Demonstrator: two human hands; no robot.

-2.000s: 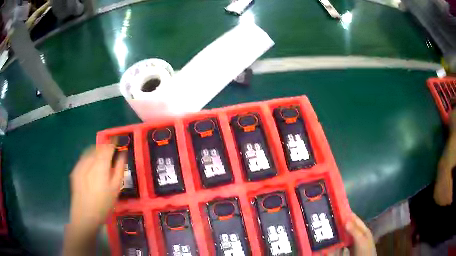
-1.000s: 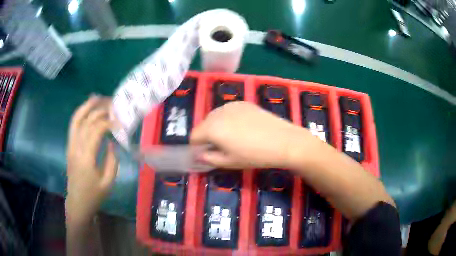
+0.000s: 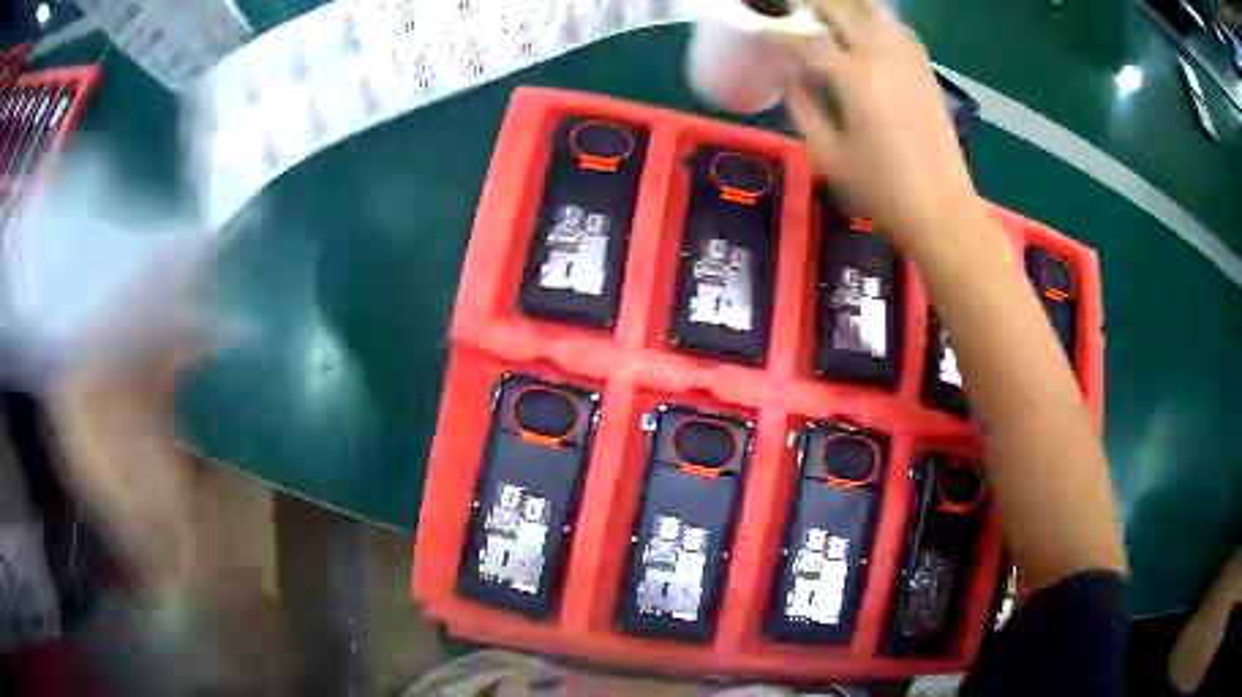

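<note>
A red foam tray (image 3: pixel 443 511) holds black phones in two rows, each with an orange-red ring near its top. Most lower backs show white labels; the fourth phone in the front row (image 3: pixel 929 572) looks dark there. The white label roll (image 3: pixel 736 61) stands behind the tray. Its long label strip (image 3: pixel 347 61) stretches left. My right hand (image 3: pixel 865 116) is at the roll, fingers over its right side and rim, the arm crossing the tray's right side. My left hand (image 3: pixel 116 388) is blurred at the far left, at the white strip's end; its fingers are unclear.
Part of another red tray (image 3: pixel 55 102) shows at the upper left. A dark object (image 3: pixel 959 98) lies behind my right hand. A pale line (image 3: pixel 1103 161) runs along the green bench. Another person's arm (image 3: pixel 1209 633) shows at the lower right edge.
My left hand has moved away to the left and the strip is stretched longer. My right hand has gone from above the tray to the roll. The tray sits slightly turned in view.
</note>
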